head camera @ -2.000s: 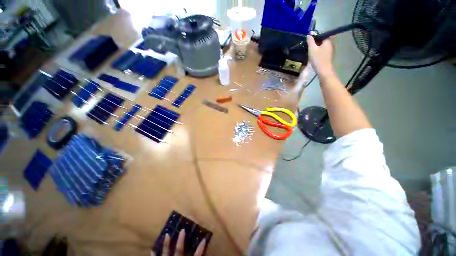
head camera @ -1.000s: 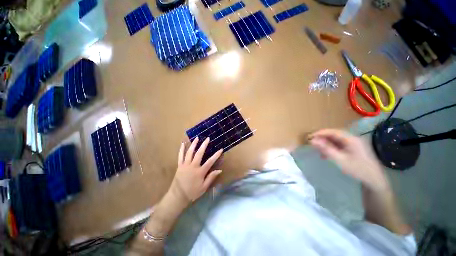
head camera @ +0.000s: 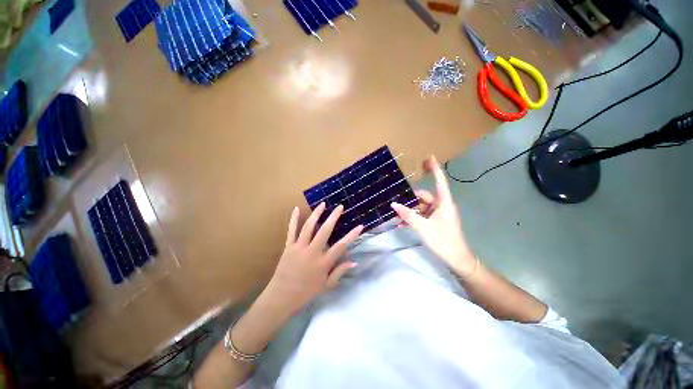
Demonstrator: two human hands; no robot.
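Observation:
A dark-blue solar cell (head camera: pixel 361 186) with pale ribbon lines lies at the table's front edge, its ribbon ends sticking out on the right. My left hand (head camera: pixel 304 254) rests with spread fingertips on the cell's lower left part. My right hand (head camera: pixel 441 224) is at the cell's right edge, thumb over the corner and index finger raised; its other fingers are partly hidden at the edge. Both hands are bare.
Scissors (head camera: pixel 507 85) and a heap of silver ribbon offcuts (head camera: pixel 443 77) lie at the upper right. A bright-blue cell stack (head camera: pixel 202 38) stands at the back. Another cell (head camera: pixel 121 230) and dark stacks (head camera: pixel 61 133) are at left. A fan base (head camera: pixel 564 167) stands on the floor.
My right hand has come from the right to the cell's right edge, having let go of the soldering iron earlier. The left hand stays on the cell. The view has shifted.

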